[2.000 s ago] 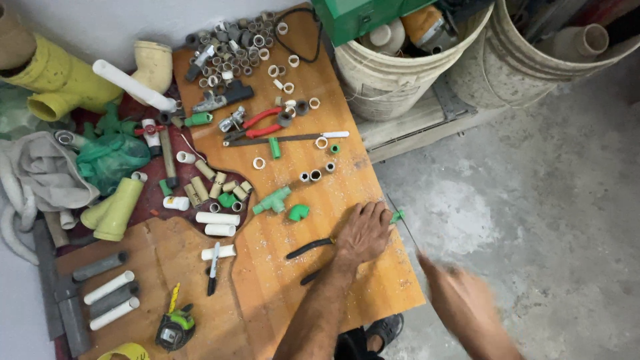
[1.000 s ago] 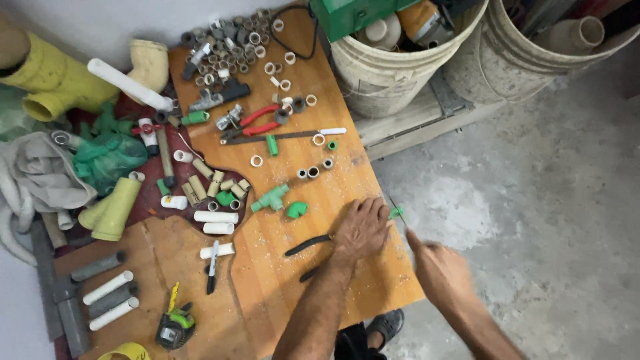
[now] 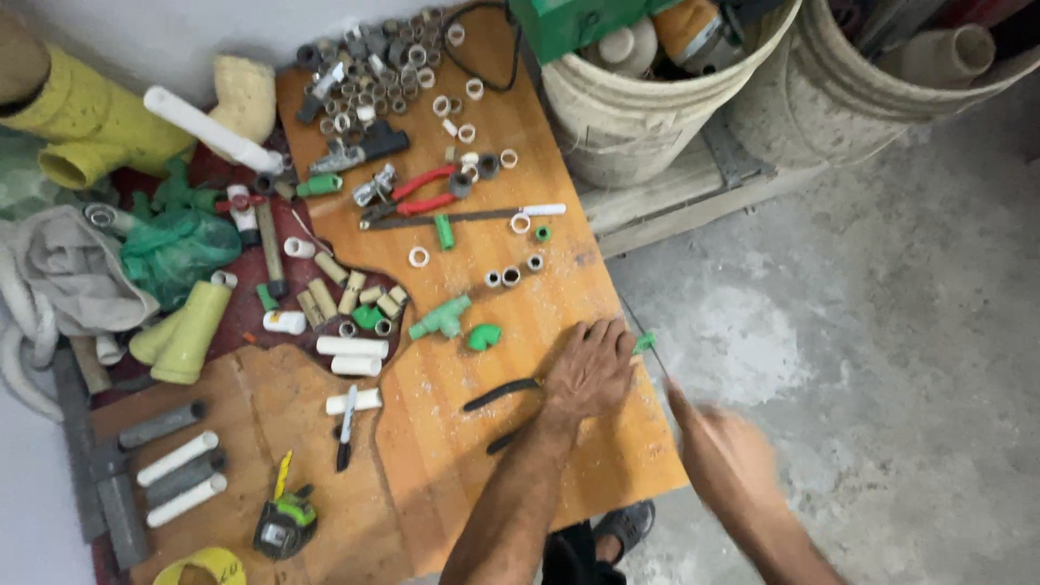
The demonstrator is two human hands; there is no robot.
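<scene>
My left hand (image 3: 591, 367) presses down at the right edge of the wooden tabletop (image 3: 601, 455), its fingers beside a small green plastic pipe piece (image 3: 644, 343) that juts past the edge. A thin blade (image 3: 656, 351), likely a hacksaw blade, lies against that piece, and its lower end runs into my right hand (image 3: 723, 455), which is blurred and closed around it. Black tool handles (image 3: 502, 393) stick out from beneath my left hand and forearm. A green elbow fitting (image 3: 484, 337) and a green tee fitting (image 3: 441, 318) lie to the left of the hand.
Red-handled pliers (image 3: 422, 191), a long blade with a white end (image 3: 463, 217) and many cut rings (image 3: 390, 73) lie farther up the table. A tape measure (image 3: 284, 520) and a marker (image 3: 347, 429) are at left. Full buckets (image 3: 634, 138) stand beyond the right edge.
My right hand has moved back and forth along the blade's line, nearer the table one second ago. The left hand has stayed in place.
</scene>
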